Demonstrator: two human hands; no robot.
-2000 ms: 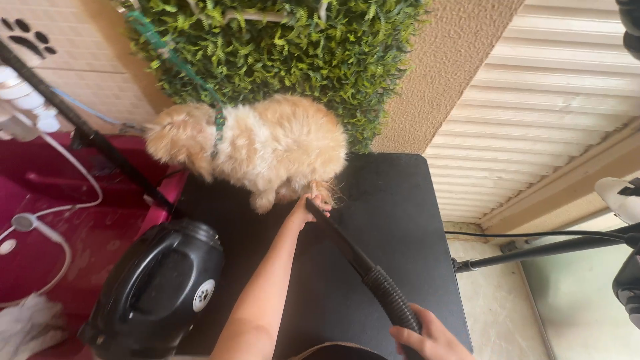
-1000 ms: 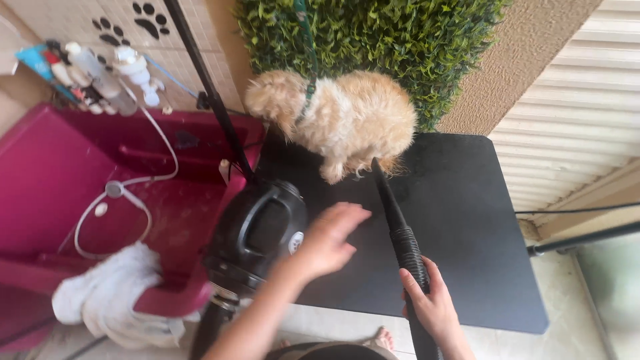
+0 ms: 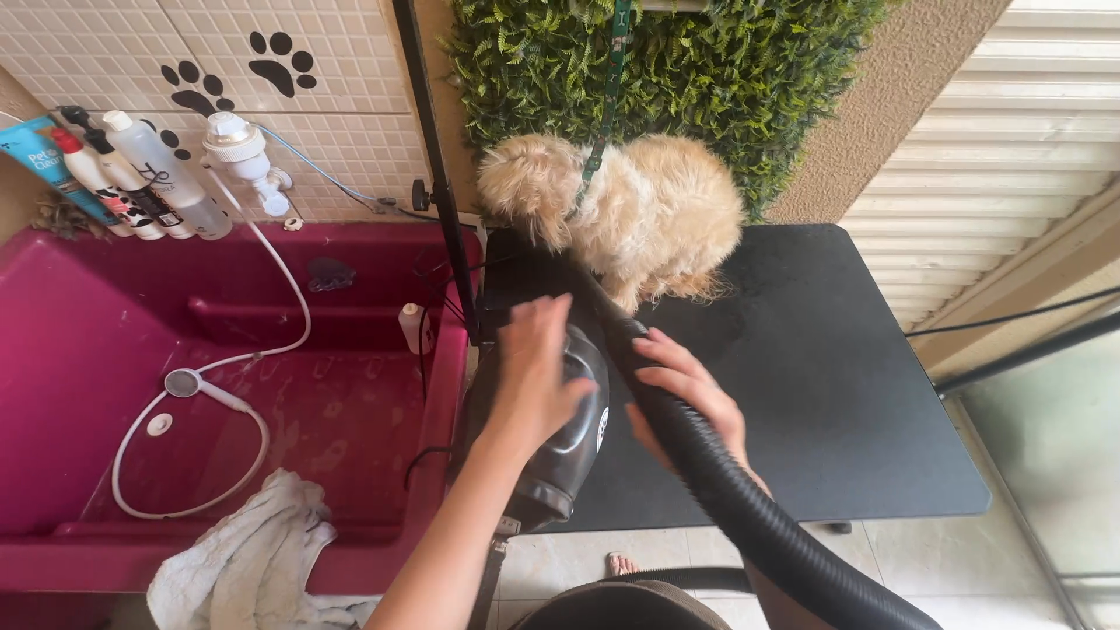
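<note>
A small cream, curly-coated dog [image 3: 647,206] sits on a black grooming table [image 3: 787,394], a green patterned lead [image 3: 617,79] running up from its neck. My right hand [image 3: 691,398] is wrapped around the black ribbed hose [image 3: 700,446] of a pet dryer, and the nozzle end points toward the dog's chest. My left hand [image 3: 538,359], blurred, is raised with fingers spread over the black dryer body [image 3: 569,455] at the table's left end. It holds nothing; whether it touches the dryer I cannot tell.
At left stands a magenta tub [image 3: 289,411] with a white shower head [image 3: 184,382], hose and towel [image 3: 245,560]. Bottles [image 3: 131,175] line its back corner. A black upright pole [image 3: 437,175] rises between tub and table. Behind the dog is an artificial hedge panel [image 3: 700,70].
My left hand has left the dog's hind end and moved left over the dryer. The nozzle has swung from the hind end toward the dog's front. The view has shifted left.
</note>
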